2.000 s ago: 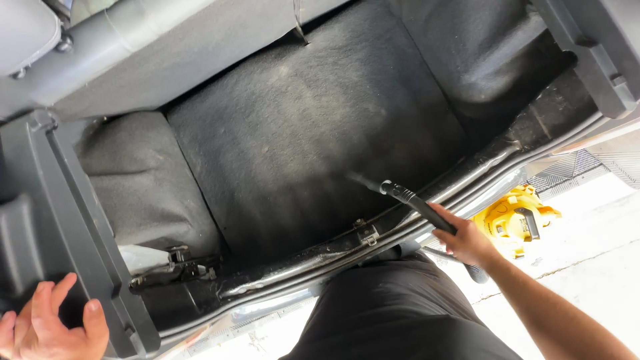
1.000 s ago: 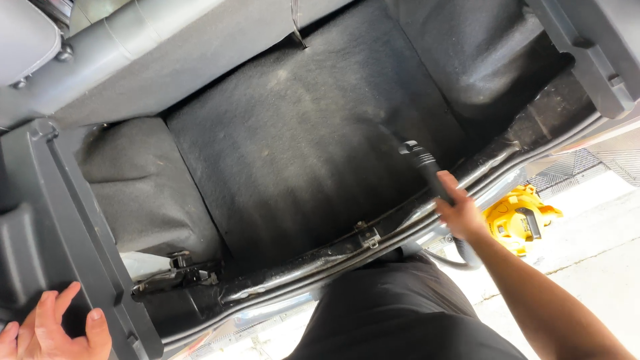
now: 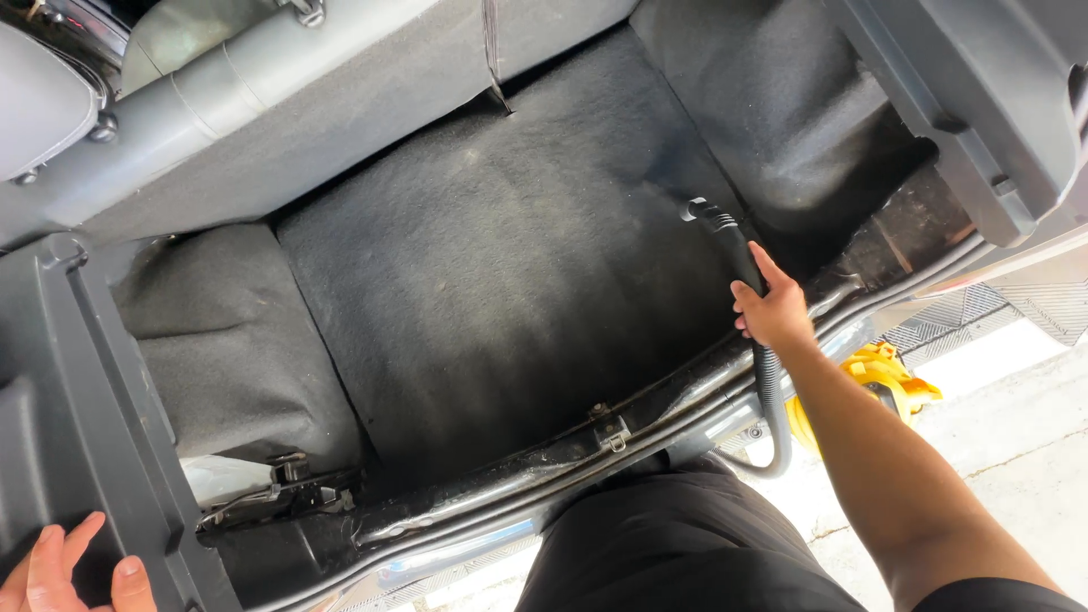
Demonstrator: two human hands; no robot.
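Observation:
My right hand (image 3: 775,304) grips the black wand of a vacuum cleaner hose (image 3: 745,246) at the right side of a car's cargo area. The wand's tip, with pale markings, points up and left over the dark carpeted floor (image 3: 493,272). From below the hand, the ribbed hose curves down over the sill and bends back toward my legs. At the lower left, my left hand (image 3: 81,569) rests with spread fingers at the grey plastic side trim (image 3: 102,408), partly cut off by the frame edge; it holds nothing visible.
The seat back (image 3: 297,153) bounds the cargo floor at the top. A metal latch striker (image 3: 614,433) sits on the rear sill, before my legs. Another plastic trim piece (image 3: 977,102) is at upper right. Outside, a yellow vacuum body (image 3: 884,378) stands on the pale ground.
My right hand has moved the wand up, farther over the carpet, from its place near the sill. The left hand has stayed at the side trim.

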